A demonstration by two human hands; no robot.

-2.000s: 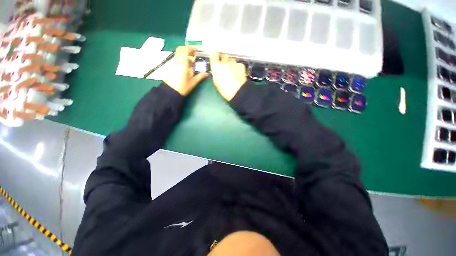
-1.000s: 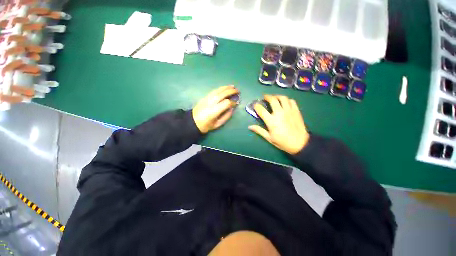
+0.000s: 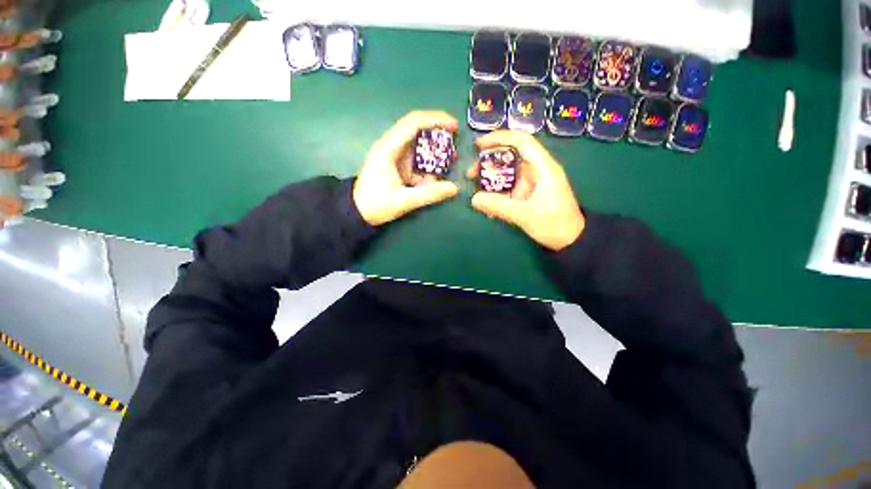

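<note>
My left hand [image 3: 406, 170] holds a watch unit [image 3: 434, 151] by its edges, its screen lit with a pink-white pattern on black. My right hand [image 3: 528, 190] holds a second watch unit [image 3: 498, 170] with a similar lit screen. The two units are side by side, apart, over the green mat near its front edge, screens facing up. Fingers cover parts of both case edges.
Two rows of waiting units [image 3: 570, 109] lie right of centre, some showing "hello", some dark. Two pale-lit handled units [image 3: 340, 48] lie left, by a paper sheet [image 3: 153, 69] with a pen [image 3: 214, 57]. White tray [image 3: 611, 21] behind; small white stick [image 3: 786, 121] and filled tray [image 3: 833, 224] right.
Both hands came from the handled units back toward me, each with a unit. The units have been raised and turned so their lit screens show. The view has shifted, so the bench appears higher.
</note>
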